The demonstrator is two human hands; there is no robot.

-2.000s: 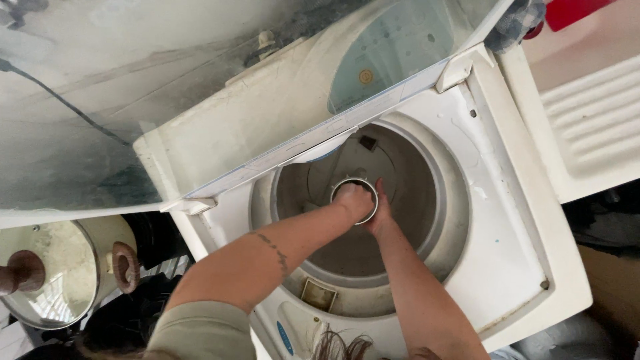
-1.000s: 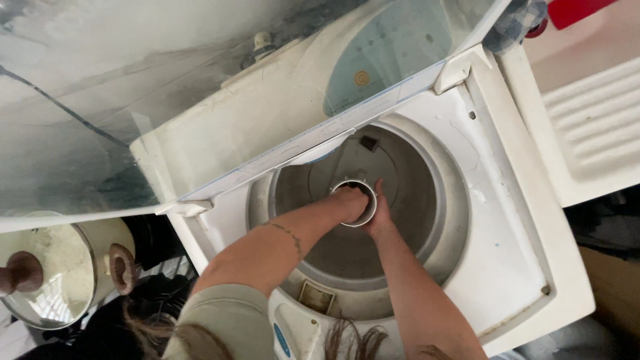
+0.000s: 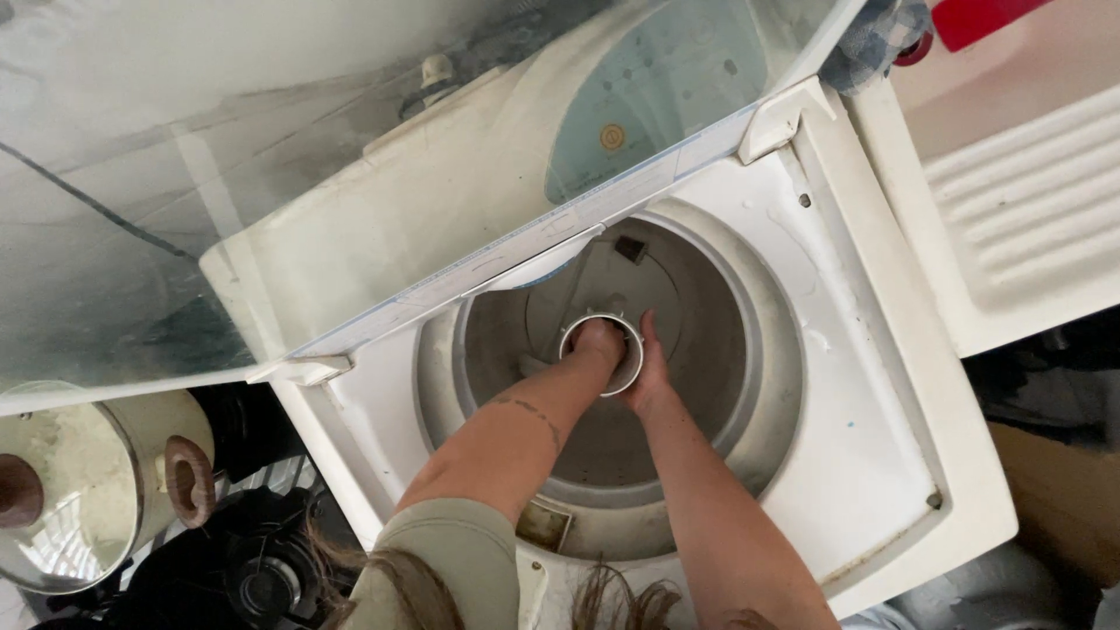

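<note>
A top-loading washing machine point(image 3: 884, 420) stands with its transparent lid point(image 3: 490, 280) raised. Inside the metal drum point(image 3: 700, 315), the round hollow top of the white agitator post point(image 3: 637, 363) shows at the middle. My left hand point(image 3: 599, 339) reaches down into this opening; its fingers are hidden inside, so their grip cannot be seen. My right hand point(image 3: 649, 363) rests against the outer right side of the post, thumb or finger pointing up, the rest partly hidden behind the rim.
A ridged white washboard sink point(image 3: 1032, 201) adjoins the machine at right, with a red object point(image 3: 980, 19) above it. At lower left are a glass-lidded pot point(image 3: 166, 437) with brown handles and a black stove burner point(image 3: 267, 586). A checked cloth point(image 3: 875, 44) lies by the lid's hinge.
</note>
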